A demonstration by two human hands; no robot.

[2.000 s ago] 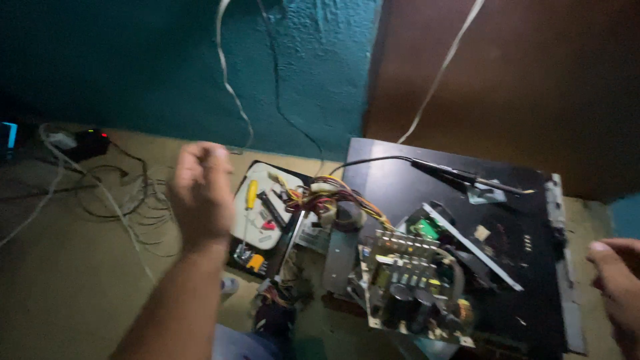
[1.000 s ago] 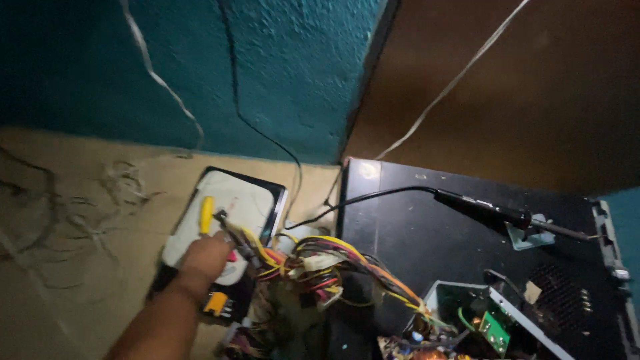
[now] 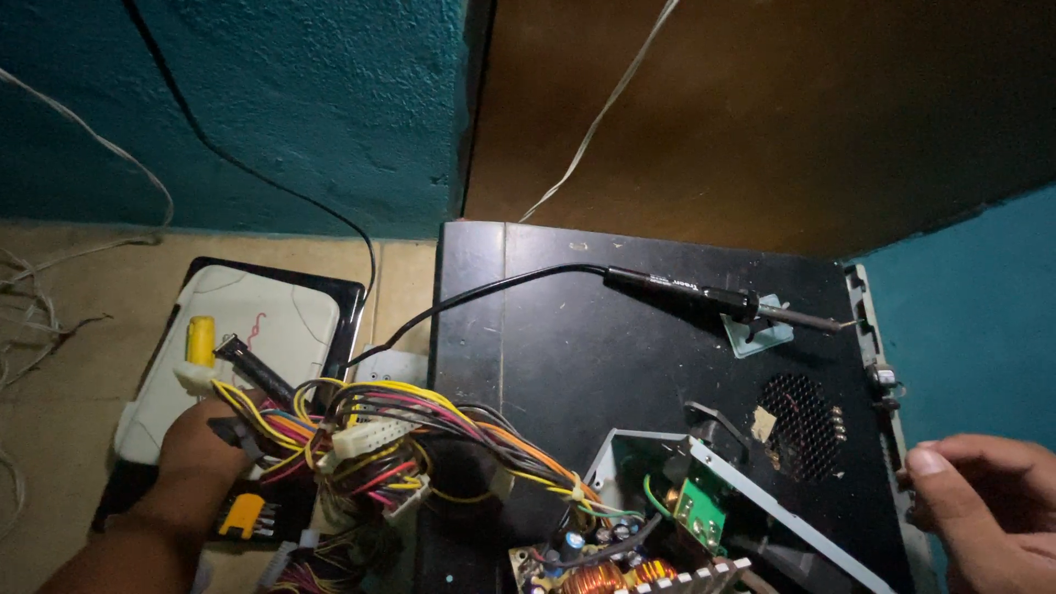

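My left hand (image 3: 202,441) reaches over the white-topped black tray (image 3: 309,309) at the left, its fingers hidden under a bundle of coloured wires (image 3: 462,408) with white connectors. Just beyond it lie a yellow handle (image 3: 200,341) and a black cylindrical tool (image 3: 254,369). My right hand (image 3: 978,499) is at the right edge, thumb and forefinger close together, beside the black computer case (image 3: 544,330). On the case a soldering iron (image 3: 676,287) rests across a small pale stand (image 3: 763,326). The wires run to an opened power supply circuit board (image 3: 610,569).
A metal housing (image 3: 784,511) with a green circuit board (image 3: 700,511) lies on the case. An orange bit holder (image 3: 243,516) sits near my left forearm. Loose pale cables (image 3: 29,305) lie on the tiled floor; a black cord (image 3: 272,183) hangs by the teal wall.
My left hand, raised left of the tray two seconds ago, is now over it among the wires. My right hand, out of view one second ago, shows again. The view has moved closer.
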